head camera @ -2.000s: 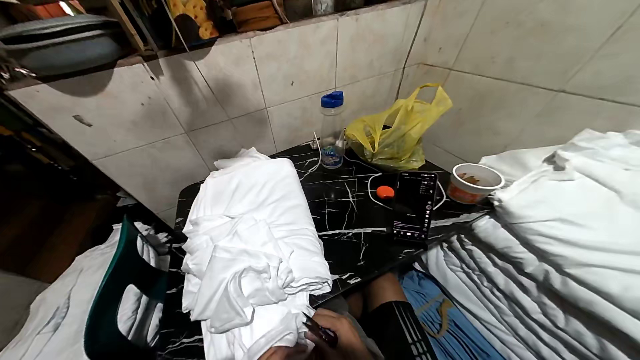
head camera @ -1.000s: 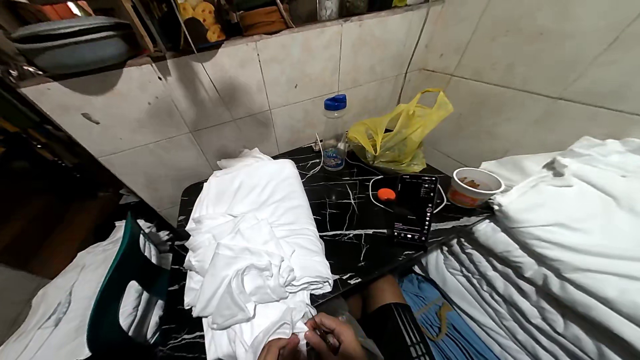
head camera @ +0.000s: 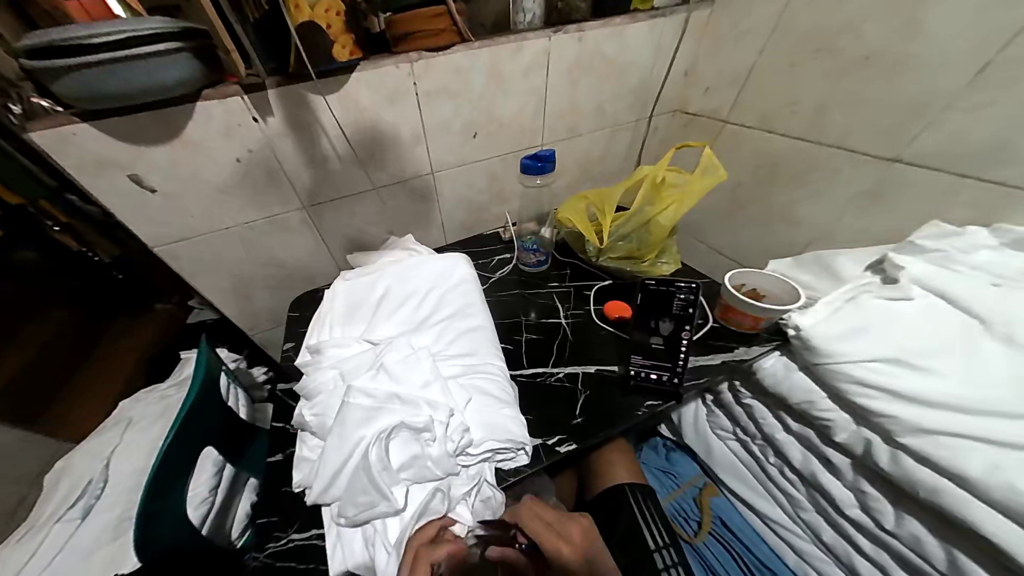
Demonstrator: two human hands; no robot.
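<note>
At the bottom middle, my left hand (head camera: 436, 550) pinches the near edge of a white cloth (head camera: 400, 432), which lies in a crumpled, folded pile on the black marble-patterned table (head camera: 552, 344). Beside it, my right hand (head camera: 560, 538) is closed round a small dark hand tool (head camera: 508, 534), perhaps thread snips; its type is hard to tell. The tool's tip is close to the cloth edge and my left fingertips. My fingers partly hide both the tool and the cloth there.
Behind the cloth stand a blue-capped plastic bottle (head camera: 536, 212) and a yellow plastic bag (head camera: 640, 220). A phone (head camera: 664, 332), an orange round object (head camera: 617, 310), a cable and a white tub (head camera: 756, 300) lie right. White fabric (head camera: 920, 344) is heaped at right; a green chair (head camera: 180, 456) stands left.
The dark tool, visible in my right hand two seconds ago and hardly seen one second ago, shows again near the cloth edge. The cloth pile has stayed in place.
</note>
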